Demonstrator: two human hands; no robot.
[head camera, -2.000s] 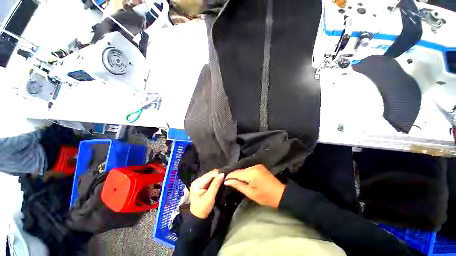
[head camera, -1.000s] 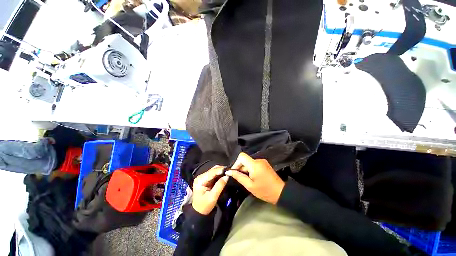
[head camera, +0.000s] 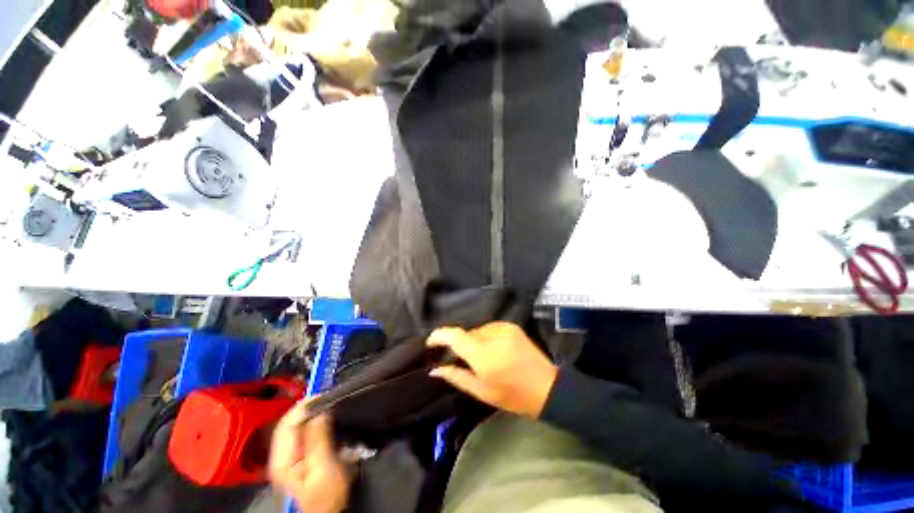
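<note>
A large dark garment panel (head camera: 461, 170) with a lighter seam line down its middle lies over the white table and hangs over its front edge. My right hand (head camera: 496, 369) grips the hanging dark cloth just below the table edge, thumb and fingers on its upper part. My left hand (head camera: 309, 466) is lower left, blurred, at the other end of a stretched edge of the same cloth; its fingertips are partly hidden by the cloth. The sewing machine's needle area (head camera: 623, 160) is right of the panel, with no hand near it.
A curved dark cut piece (head camera: 724, 212) lies right of the needle area. Red-handled scissors (head camera: 876, 278) are at the table's right end, green-handled snips (head camera: 263, 263) at left. A red stool (head camera: 215, 436) and blue crates (head camera: 122, 401) stand below the table. A dark strip (head camera: 735, 95) drapes over the machine.
My hands have moved apart from close together: the left went down and left, stretching the cloth edge between them. The view has shifted, bringing the red-handled scissors into sight.
</note>
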